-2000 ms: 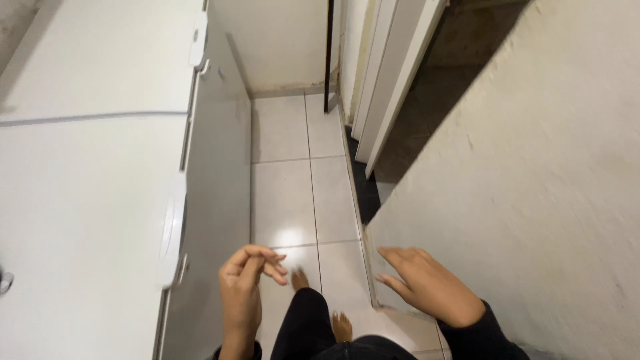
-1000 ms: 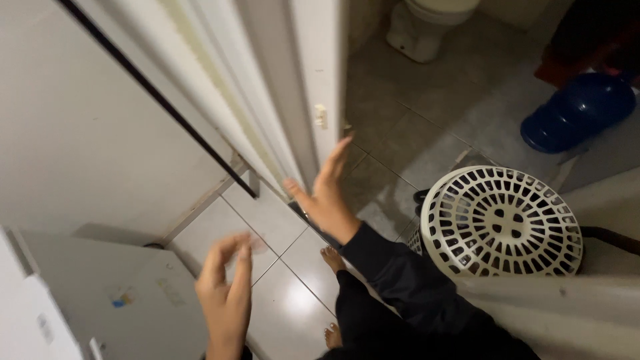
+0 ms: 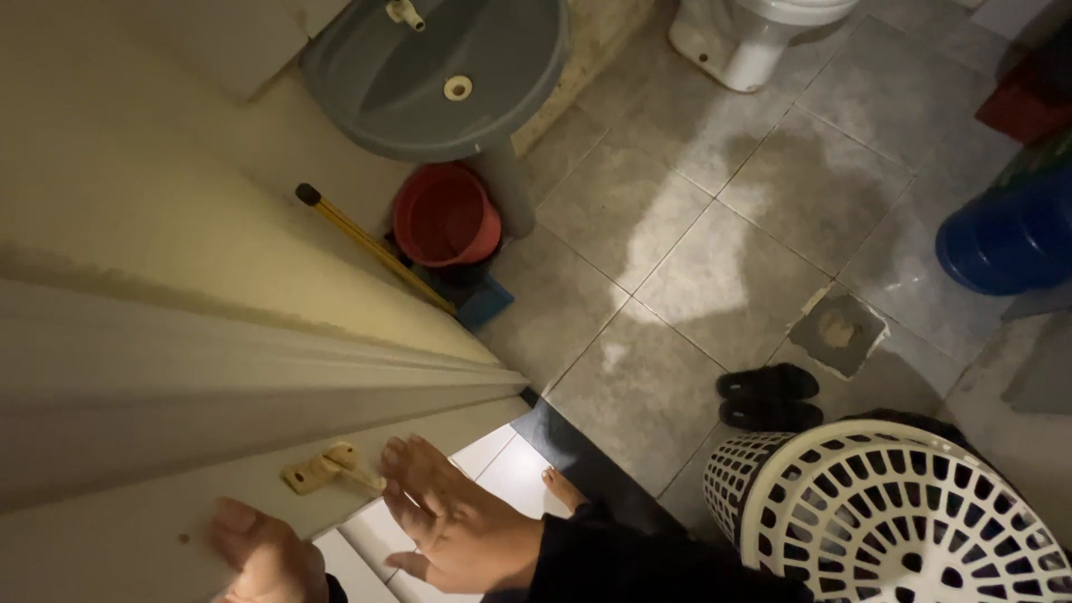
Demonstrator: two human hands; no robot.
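My right hand (image 3: 456, 523), in a dark sleeve, is held out at the lower middle with its fingers apart, close by a cream metal latch (image 3: 322, 469) on the door frame; whether it touches the latch I cannot tell. My left hand (image 3: 268, 557), slightly blurred, is lower and to the left, beside the pale frame (image 3: 180, 536), with nothing in it. A dark threshold strip (image 3: 599, 469) crosses the doorway, and one bare foot (image 3: 563, 488) shows at its edge.
A gray washbasin (image 3: 435, 84) stands above a red bucket (image 3: 444, 216) and a yellow pole (image 3: 377, 247). A white toilet (image 3: 754, 42) is at the top. Black slippers (image 3: 769, 395) lie near a white lattice laundry basket (image 3: 904, 511). A square floor hole (image 3: 837, 331) and blue container (image 3: 1005, 222) are at right.
The view has swung from the tiled passage to the bathroom, where the washbasin and red bucket now show. My right hand has come off the door frame's edge, where it was a second ago.
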